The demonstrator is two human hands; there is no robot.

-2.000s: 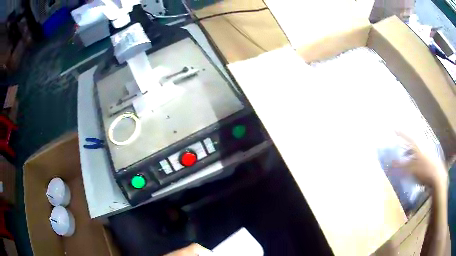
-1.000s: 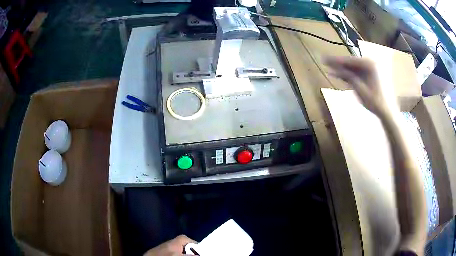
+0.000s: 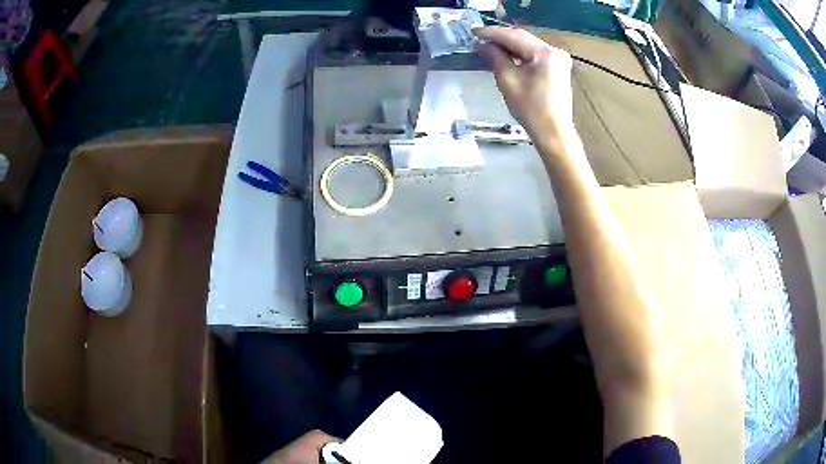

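Note:
My left hand [image 3: 302,449] is at the bottom edge, partly cut off, and holds a white plastic housing [image 3: 391,433] in front of the press machine. My right hand [image 3: 530,68] reaches over the machine bed [image 3: 408,240]. Its fingertips are pinched at the right side of the film-wrapped top of the fixture arm [image 3: 446,32]. Whether something thin is between the fingers cannot be told. The fixture arm stands upright between two metal clamps.
The left carton [image 3: 172,317] holds two white housings [image 3: 118,227]. The right carton [image 3: 806,263] holds shiny clear plastic [image 3: 756,317]. Blue-handled nippers [image 3: 265,178] and a cream tape roll [image 3: 357,185] lie left. The front panel has green buttons [image 3: 349,292] and a red one [image 3: 462,286].
My right hand has moved left from the right carton, past its flap, to the top of the fixture arm. My left hand still holds the housing low in front. The view has turned.

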